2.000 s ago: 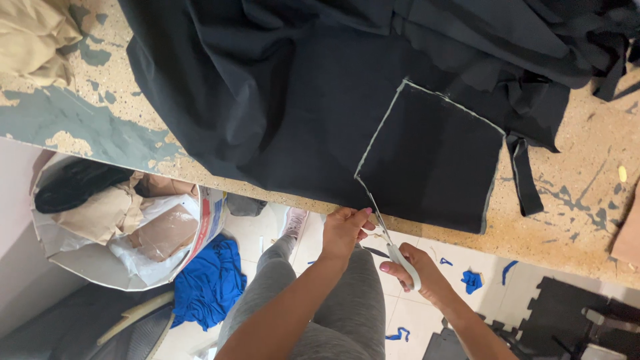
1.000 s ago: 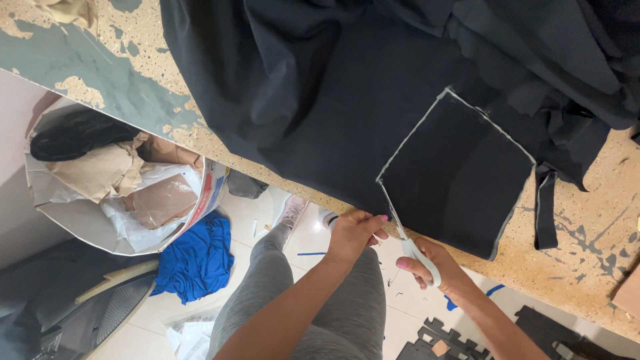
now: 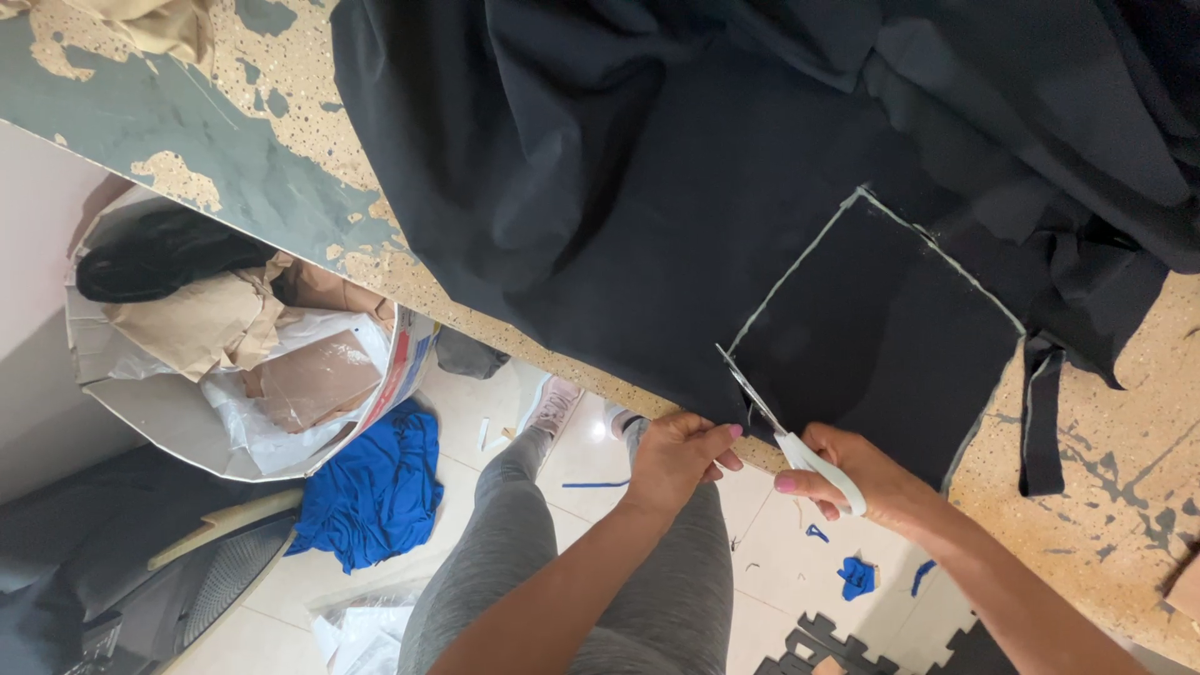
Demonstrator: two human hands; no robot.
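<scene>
Black fabric [image 3: 684,234] lies over the worktable, with a four-sided outline in pale chalk-like lines [image 3: 797,267] near the table's front edge. My right hand [image 3: 844,478] holds white-handled scissors [image 3: 795,445]; their blades rest at the fabric by the outline's near left corner, with a slit beside them. Just left of the scissors, my left hand [image 3: 689,450] pinches the fabric's edge between thumb and fingers. A narrow black fabric strip [image 3: 1041,422] hangs off the outline's right corner.
A box [image 3: 122,403] of paper and plastic stands below the table's worn edge [image 3: 525,347] at left. Blue cloth [image 3: 380,497] lies on the floor beside a chair [image 3: 234,562]. Blue scraps [image 3: 857,577] and black foam mat pieces [image 3: 825,647] lie at lower right. Beige cloth [image 3: 159,28] is at upper left.
The scissors' blades have advanced along the cut toward the outline's near left corner since the earliest frame. Both hands stay at the fabric's front edge.
</scene>
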